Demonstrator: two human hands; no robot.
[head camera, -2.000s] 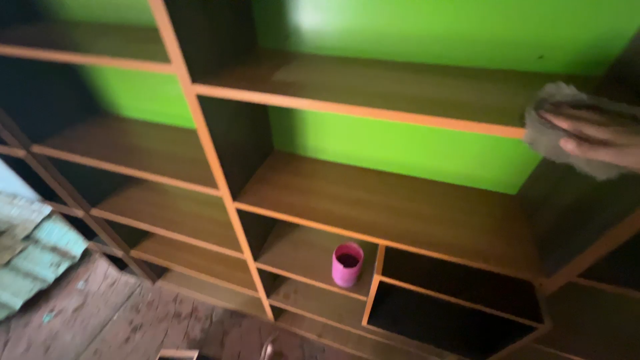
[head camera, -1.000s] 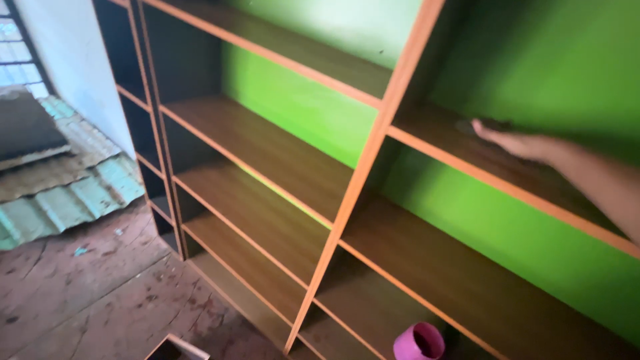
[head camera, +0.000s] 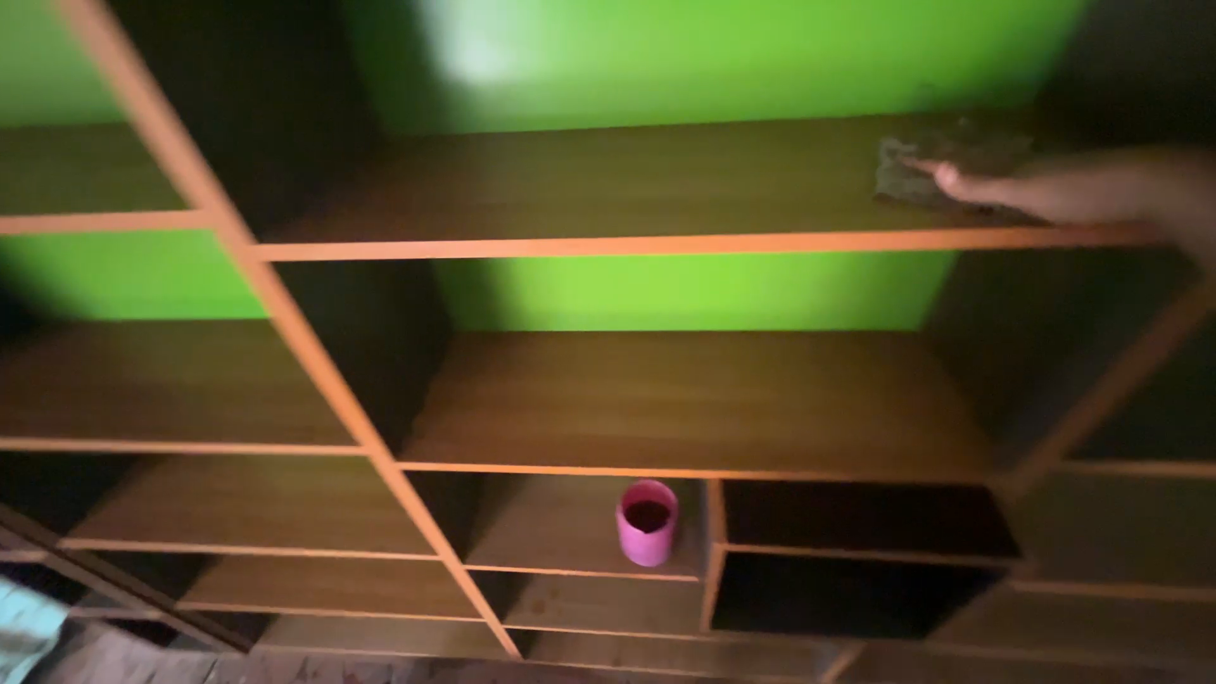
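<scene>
At the upper right my right hand (head camera: 1007, 190) presses a grey cloth (head camera: 907, 171) against the top of a brown wooden shelf (head camera: 608, 190), close to its right end. The cloth is blurred and lies partly under the fingers. Bright green back panels show behind the shelves. On a lower shelf, well below the hand, stands a pink cup (head camera: 648, 527) with something dark inside. My left hand is out of the frame.
Orange-edged uprights (head camera: 313, 351) divide the shelving unit into bays. Beside the pink cup are two dark compartments (head camera: 855, 594). A light blue-green sheet (head camera: 28, 617) lies at the lower left, by the worn floor (head camera: 114, 655).
Two seconds ago the hand held the cloth at the shelf's right front edge; now both are on the shelf's upper surface. The view has swung left and back.
</scene>
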